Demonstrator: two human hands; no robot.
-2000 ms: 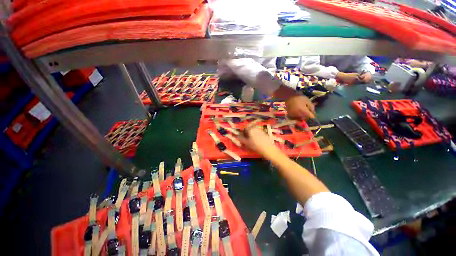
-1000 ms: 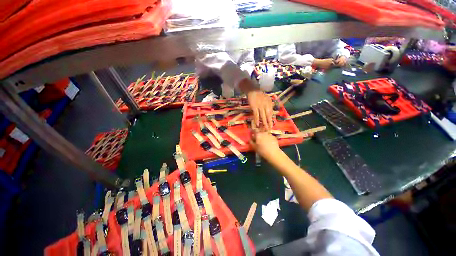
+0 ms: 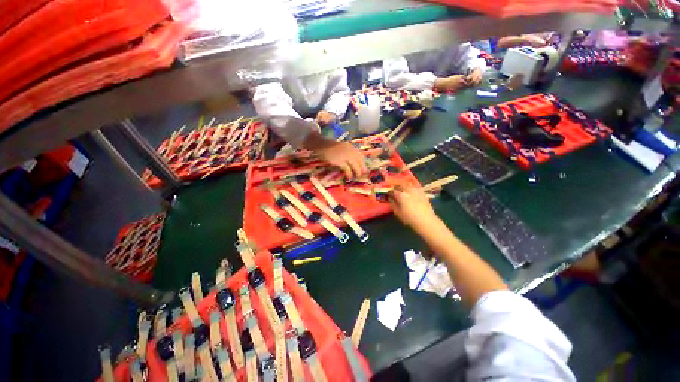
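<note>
My right hand (image 3: 411, 207) reaches in from the lower right over the right edge of a red-orange watch tray (image 3: 261, 224). Its fingertips are closed at a wristwatch (image 3: 381, 195) with a pale strap; the exact hold is partly hidden. My left hand is out of the picture. Across the bench, another person's hand (image 3: 344, 158) is over the watches at the tray's back. Several watches lie slanted in the tray's front left part, with dark cases and beige straps. Others lie crowded behind them, some straps past the right edge.
A fuller watch tray (image 3: 328, 328) is at lower left. White paper pieces (image 3: 389, 309) and a loose strap (image 3: 361, 322) lie near me. Dark parts trays (image 3: 501, 226) are at right, with another red tray (image 3: 514, 153) beyond. An overhead shelf (image 3: 373, 48) crosses above.
The view has shifted, so the scene sits further left. The other person's hand has moved left, away from mine. My hand has moved to the tray's right edge. More slanted watches lie at the tray's front left.
</note>
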